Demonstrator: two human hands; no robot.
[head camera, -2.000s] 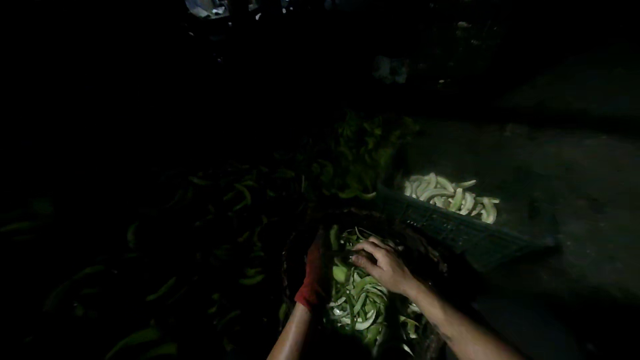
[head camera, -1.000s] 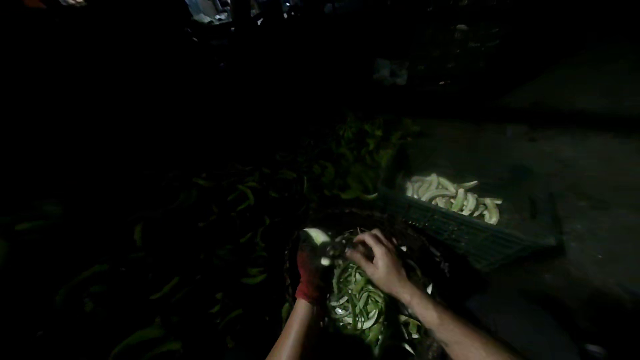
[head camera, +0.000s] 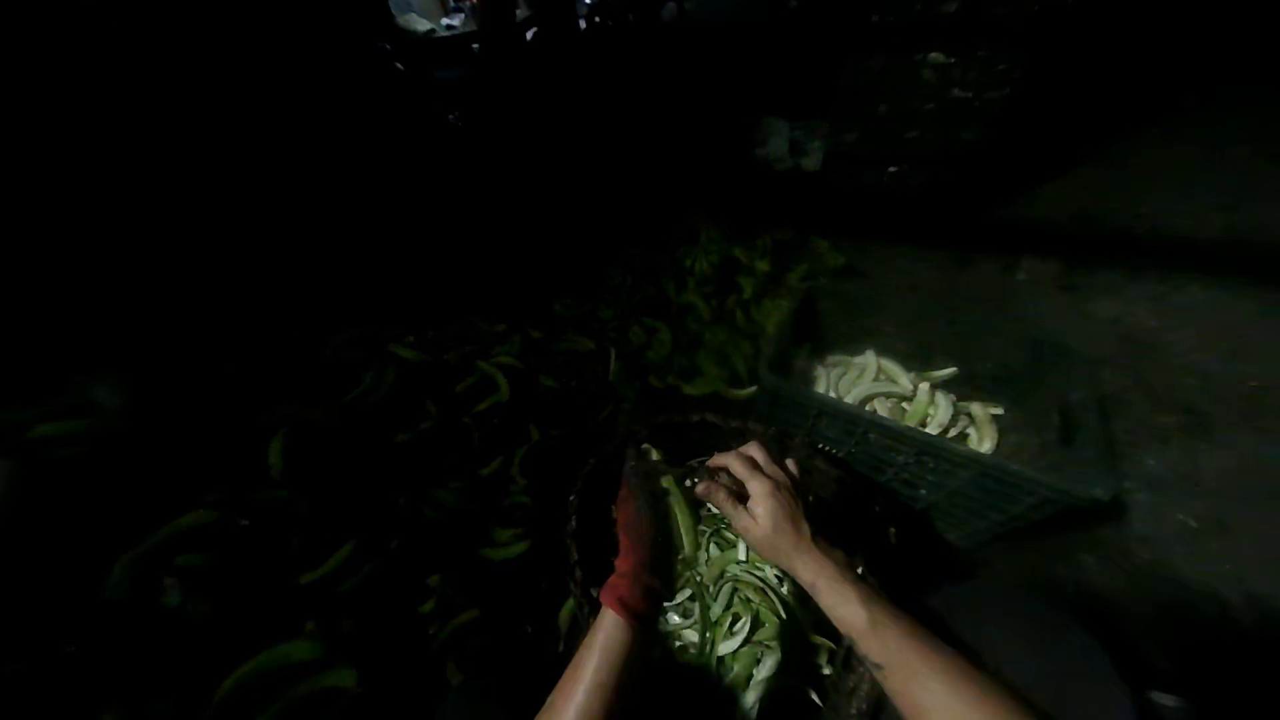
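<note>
My left hand (head camera: 632, 540), in a red and dark work glove, is held edge-on above a round woven basket (head camera: 580, 490). A green banana or plantain (head camera: 652, 453) shows at its fingertips, and the hand seems closed around it. My bare right hand (head camera: 760, 498) is just to the right, fingers curled around something small and dark that I cannot make out. Green and white peel strips (head camera: 735, 610) fill the basket below both hands. One long green strip (head camera: 680, 515) lies between the hands.
A green plastic crate (head camera: 900, 450) with several peeled pale fruits (head camera: 880, 385) stands right of the basket. Unpeeled green bananas or plantains (head camera: 490, 385) lie spread over the dark ground at left. More green fruit (head camera: 720, 320) is heaped behind the basket.
A second ago a partly peeled, pale fruit showed plainly in my left hand; now the gloved hand is turned edge-on and mostly hides it. My right hand remains close beside it.
</note>
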